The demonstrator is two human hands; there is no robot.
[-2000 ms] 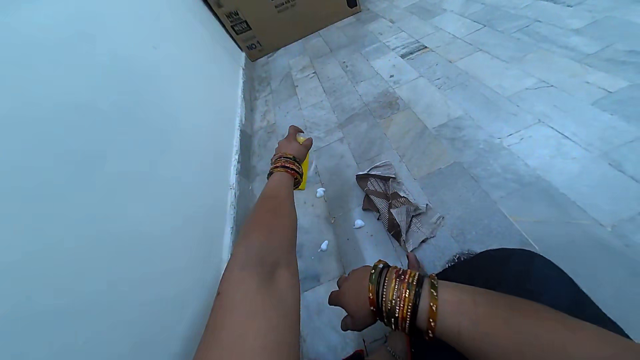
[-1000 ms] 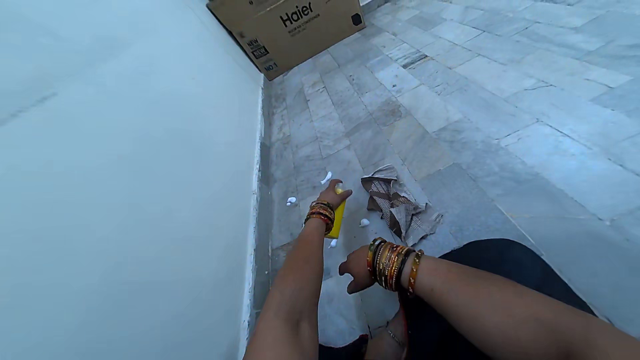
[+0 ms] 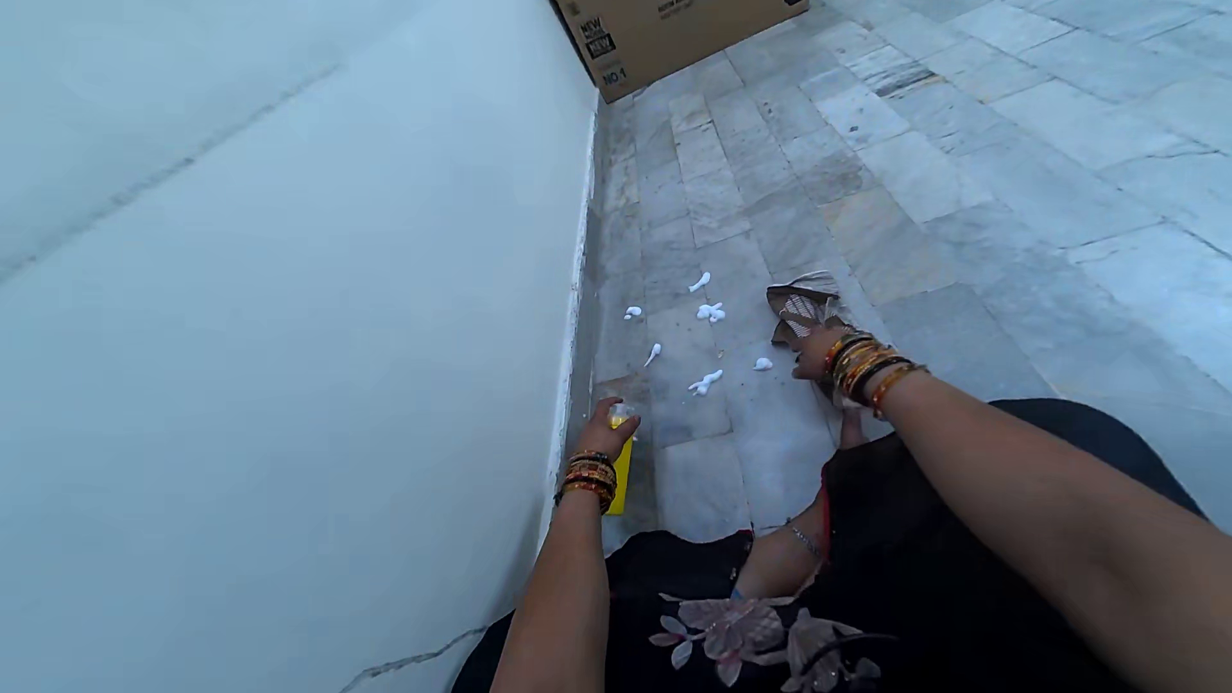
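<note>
My left hand (image 3: pixel 608 429) is closed around the top of a yellow bottle (image 3: pixel 621 476) with a clear cap, low beside the wall. Several dabs of white foam (image 3: pixel 710 312) lie on the marble floor between my two hands. On the right, my right hand (image 3: pixel 820 354) is on a crumpled brown and white patterned cloth (image 3: pixel 804 306), its fingers against the near part of the fabric; how firmly they grip it is partly hidden. Bangles circle both wrists.
A pale wall (image 3: pixel 385 318) rises along the left, meeting the tiled marble floor (image 3: pixel 962 231) at a rough white edge. At the top stands a cardboard carton (image 3: pixel 674 43). My bare foot (image 3: pixel 784 558) and dark clothing are at the bottom.
My right hand has reached forward onto the cloth. My left hand has drawn back toward me along the wall with the bottle. More white dabs show on the floor than before.
</note>
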